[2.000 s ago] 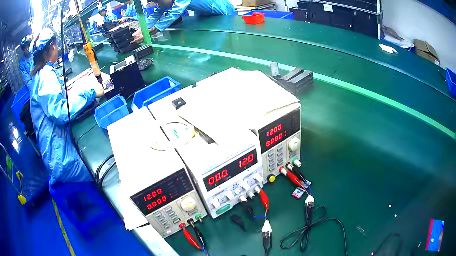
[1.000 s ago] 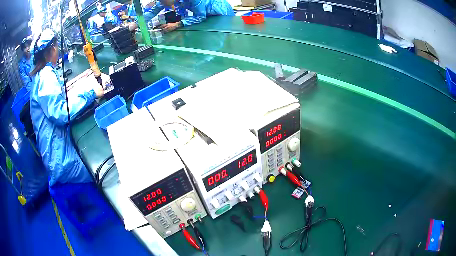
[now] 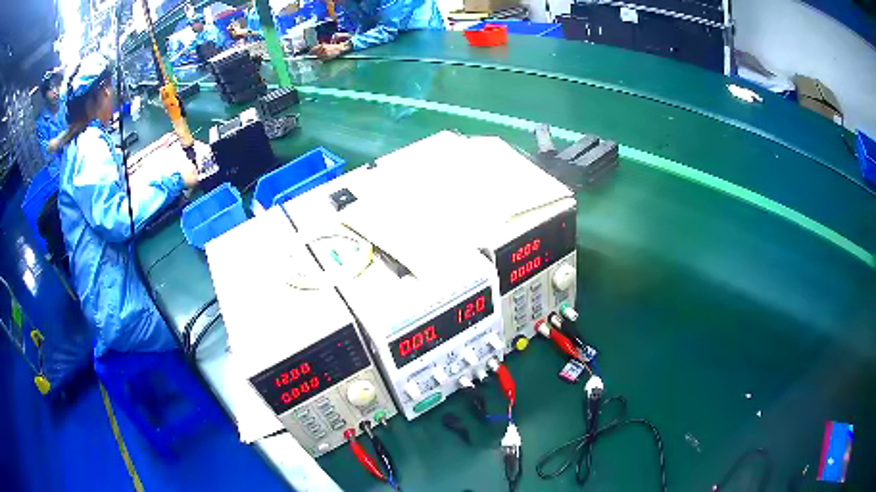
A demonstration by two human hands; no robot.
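Neither of my hands is in view. Three white-cream power supplies stand side by side in front of me: the left one (image 3: 307,404), the middle one (image 3: 444,336) and the right one (image 3: 536,259). Their red digits read about 12. Red and black test leads (image 3: 506,382) hang from their fronts to white connectors (image 3: 511,438). A thin black cable (image 3: 624,423) lies looped on the green surface. Black housings (image 3: 584,159) lie on the belt behind the right supply.
Blue open bins (image 3: 299,178) stand behind the supplies. A person in a blue coat (image 3: 106,211) works at the left beside an orange screwdriver (image 3: 175,108). Black stacks (image 3: 236,77) stand on the belt. A blue and pink card (image 3: 836,452) lies at the lower right.
The black housings behind the right supply have moved slightly to the right along the belt. The far person in blue has shifted, with a hand now low at the belt edge.
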